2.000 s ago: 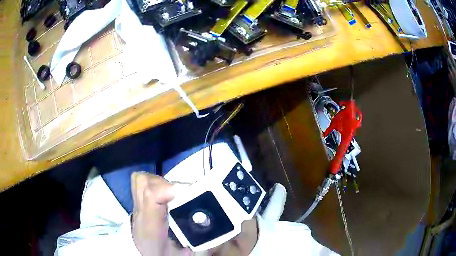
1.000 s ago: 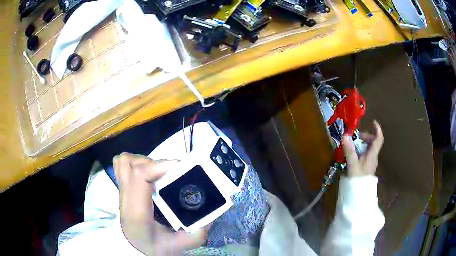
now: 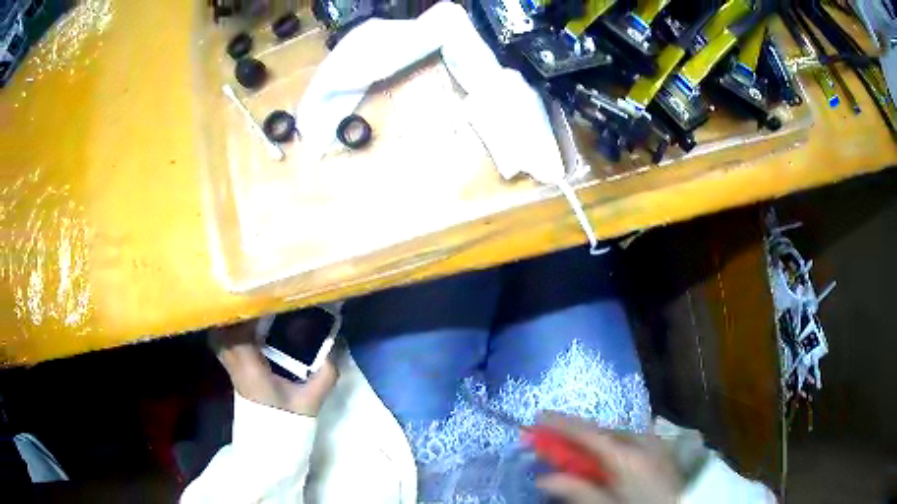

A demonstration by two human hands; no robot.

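My left hand (image 3: 264, 379) holds the white camera housing (image 3: 320, 362) at the front edge of the bench, left of my lap. Its black square lens window (image 3: 298, 335) faces up; the LED panel does not show. My right hand (image 3: 629, 463) is closed around the red air blow gun (image 3: 563, 453) over my lap, at the bottom of the picture. The right hand and gun are blurred. The gun's thin nozzle (image 3: 489, 402) points up and left towards the housing, with a wide gap between them.
On the orange-yellow bench (image 3: 108, 197), a clear plastic tray (image 3: 221, 236) holds a white cloth (image 3: 511, 113), small black lens rings (image 3: 354, 131), a thin white stick (image 3: 253, 122) and piled camera modules (image 3: 679, 98). White camera units (image 3: 802, 325) lie in the carton at the right.
My right hand has taken the red gun from the carton edge and brought it over my lap. My left hand has moved the housing left, up to the bench edge. The view has shifted left.
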